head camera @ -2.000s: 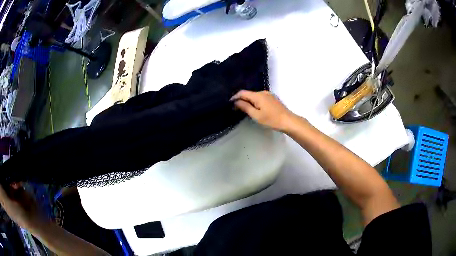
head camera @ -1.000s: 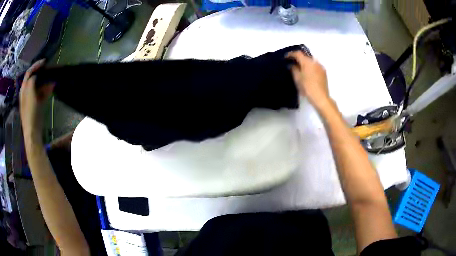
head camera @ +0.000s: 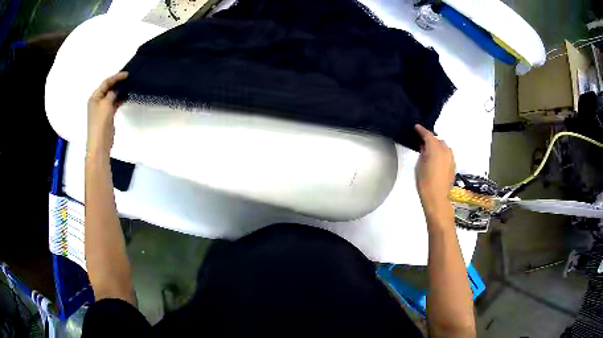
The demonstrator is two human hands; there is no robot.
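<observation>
The black skirt is spread wide between my hands, over the far part of the white padded pressing buck. A thin openwork edge shows along its near left side and its far right edge. My left hand grips its near left corner. My right hand grips its near right corner. The steam iron, with a yellow-orange handle, rests on the white table's right side, beside my right wrist.
A narrow pressing board is at the far right, with a clear object near it. A cardboard box stands beyond the table. A yellowish hose and pale covered cable trail right. A blue crate is below the table.
The skirt has gone from a folded length stretched leftwards to a wider spread over the buck. Both hands moved with it, and the right hand now holds a near corner. The view has turned.
</observation>
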